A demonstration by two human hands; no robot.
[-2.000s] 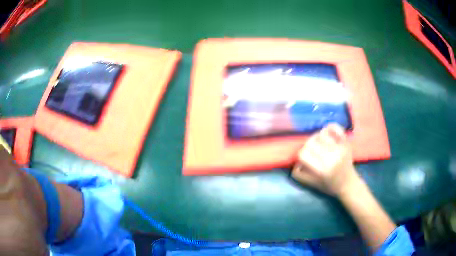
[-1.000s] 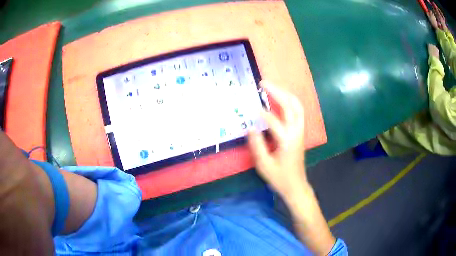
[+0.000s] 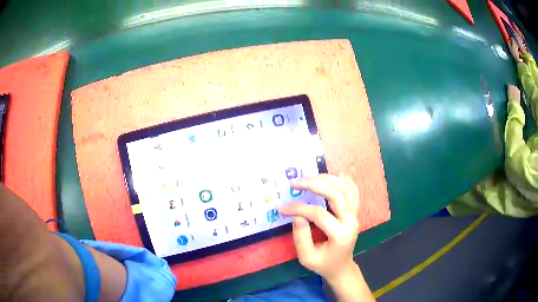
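Note:
A black-bezelled tablet (image 3: 224, 171) lies in an orange-red foam tray (image 3: 236, 71), tilted a little. Its screen is lit, with rows of small round icons on a pale background. A small yellowish tab (image 3: 137, 209) sits at its left short edge. My right hand (image 3: 327, 221) is over the tablet's lower right corner, fingers apart and holding nothing, fingertips at or just above the icons. My left hand (image 3: 35, 248) is large and blurred at the lower left edge, with a blue band at the wrist; its fingers are cut off by the picture's edge.
A second foam tray (image 3: 35, 112) with part of a dark tablet (image 3: 3, 127) is at the left. The green work surface (image 3: 436, 118) curves round. A person in yellow sleeves (image 3: 519, 141) is at the right, near another orange-red tray (image 3: 498, 17). Grey floor with a yellow line is lower right.
The tray and tablet now appear lower in view than a second ago. The screen shows more icons in its lower half. My right hand has shifted down with the tablet, fingers over the icons.

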